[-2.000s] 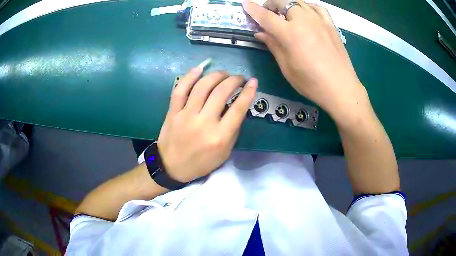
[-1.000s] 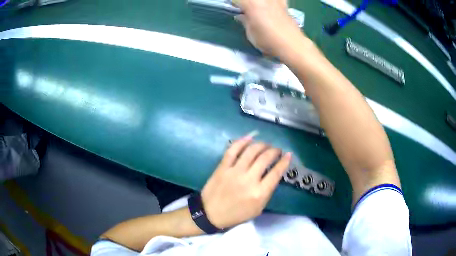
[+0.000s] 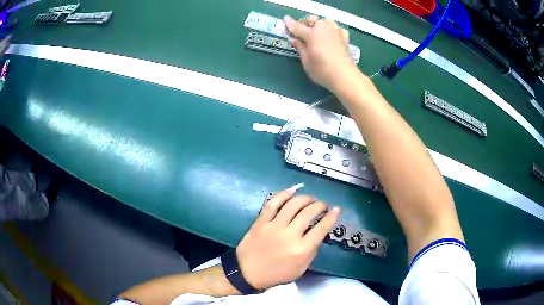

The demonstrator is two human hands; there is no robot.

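A metal bar with round sockets [image 3: 357, 239] lies near the bench's front edge. My left hand [image 3: 280, 247] lies over its left part, fingers curled across it; the grip underneath is hidden. A silver fixture [image 3: 325, 156] with small round points lies beyond it, its right end hidden by my right forearm. My right hand [image 3: 322, 47] is further out, fingertips on a flat pale strip [image 3: 261, 22]. A ribbed bar [image 3: 268, 44] lies just in front of the strip, partly hidden by the hand.
A blue air hose [image 3: 426, 43] with a dark connector is at the far right, near a red bin [image 3: 414, 6]. A loose bar [image 3: 455, 113] lies at right. More bars [image 3: 88, 17] lie at far left. White stripes [image 3: 179, 77] cross the green bench [image 3: 119, 113].
My right hand has left the fixture and reached to the far strip. My left hand stays over the near bar. The view has shifted, showing more of the far bench.
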